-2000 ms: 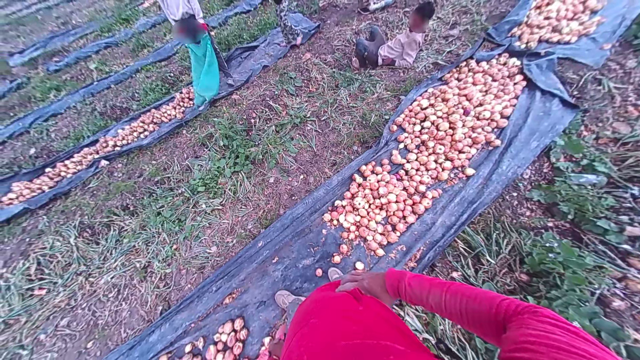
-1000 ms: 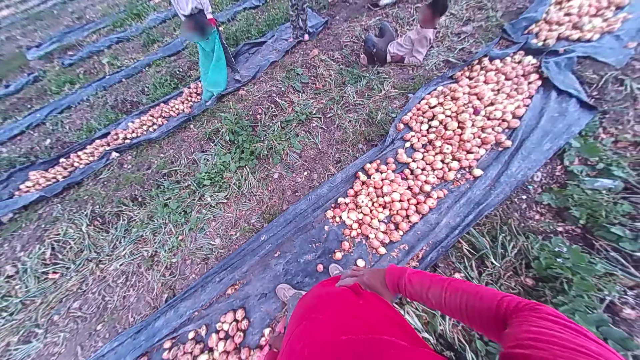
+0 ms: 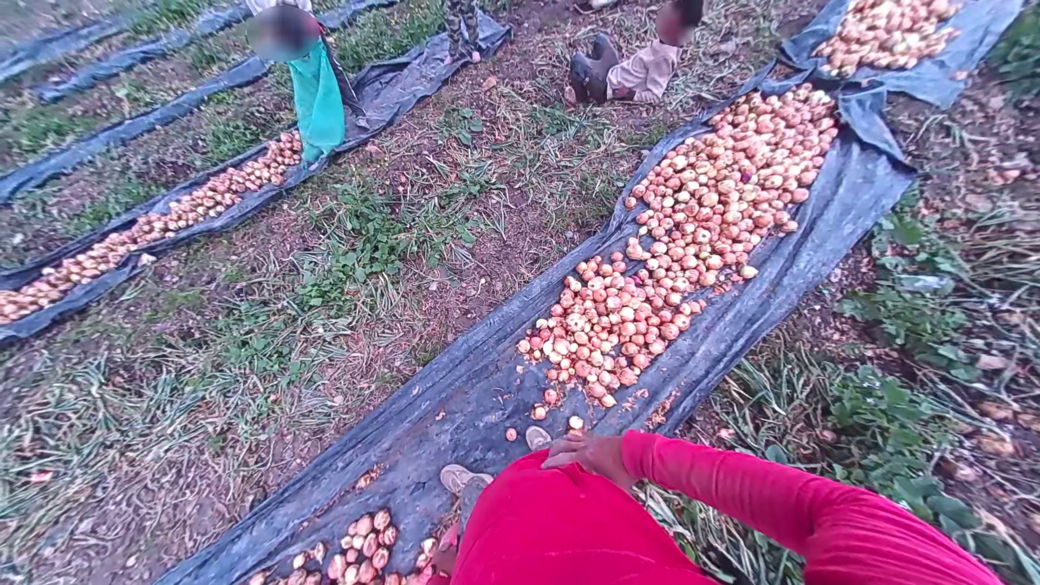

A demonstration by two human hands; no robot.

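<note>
My right hand rests on the front of my red clothing, below the end of a red sleeve; it holds nothing. What looks like part of my left hand shows low beside the clothing's left edge, near loose onions; its fingers are hidden. My shoes stand on a dark plastic sheet. A large heap of onions lies on the sheet ahead of my right hand. A smaller group of onions lies at the bottom, left of my feet.
A second sheet with a long row of onions runs at the left, where a person holds a green cloth or sack. Another person is low on the ground at the top. More onions lie at the upper right. Weeds grow beside the sheet.
</note>
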